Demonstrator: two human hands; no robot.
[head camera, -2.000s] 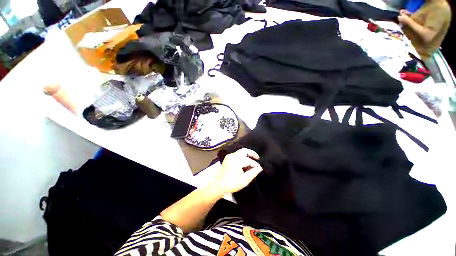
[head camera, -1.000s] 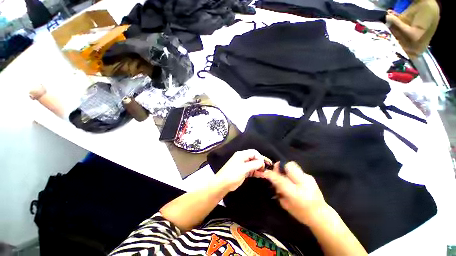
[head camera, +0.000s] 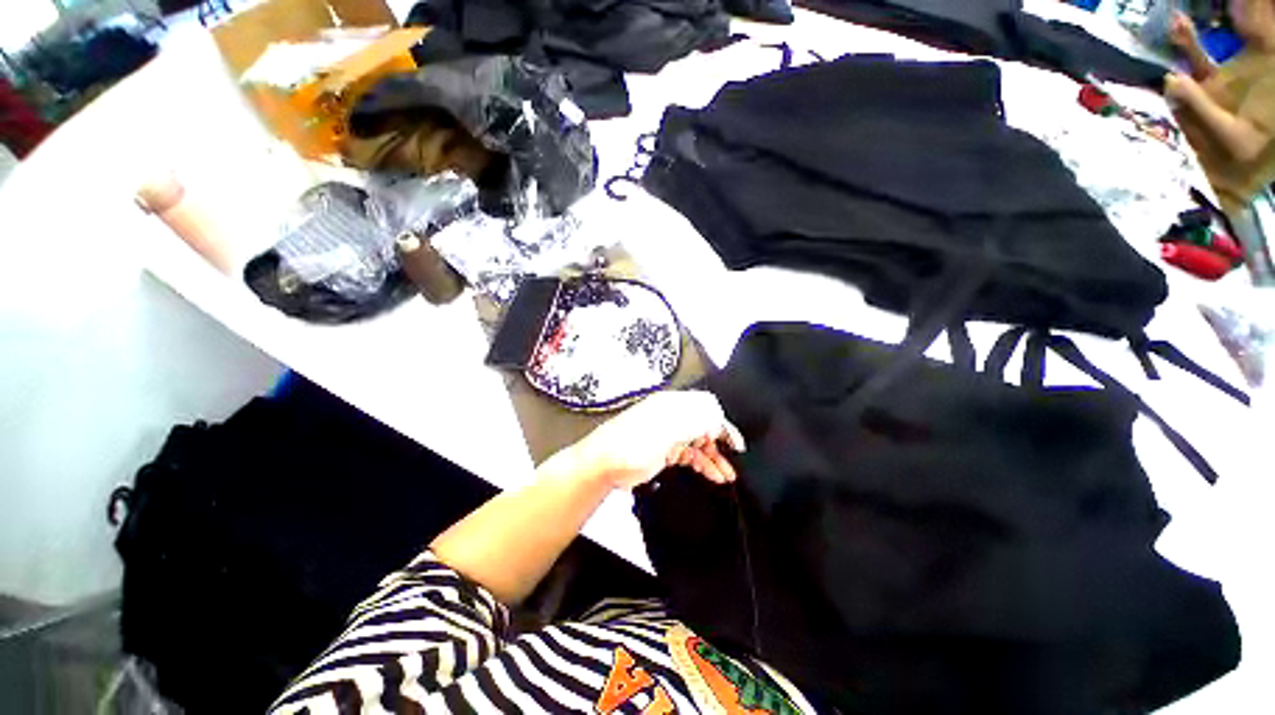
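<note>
A large black garment (head camera: 909, 503) lies spread in front of me. My left hand (head camera: 671, 436) is at its upper left edge, fingers curled and closed on the cloth; what lies inside the fingertips is hidden. A thin thread (head camera: 747, 559) runs from beside these fingertips down over the black cloth toward the printed shirt. My right hand is out of the picture. A round dish (head camera: 615, 349) of small dark pieces lies just beyond my left wrist, on a grey-brown cardboard piece (head camera: 548, 422), with a black flap (head camera: 524, 321) at its left.
A black garment pile (head camera: 867, 182) with hanger hooks and straps lies beyond. At upper left are a thread cone (head camera: 428, 268), plastic bags (head camera: 329, 252), a pinkish cone (head camera: 182, 224) and an open box (head camera: 315, 70). Black garments (head camera: 294, 545) lie below the table edge. A person (head camera: 1230, 112) is at upper right.
My right hand, which was at the left fingertips one second ago, has left the picture. A thread now shows running down from the left hand. The view has shifted slightly.
</note>
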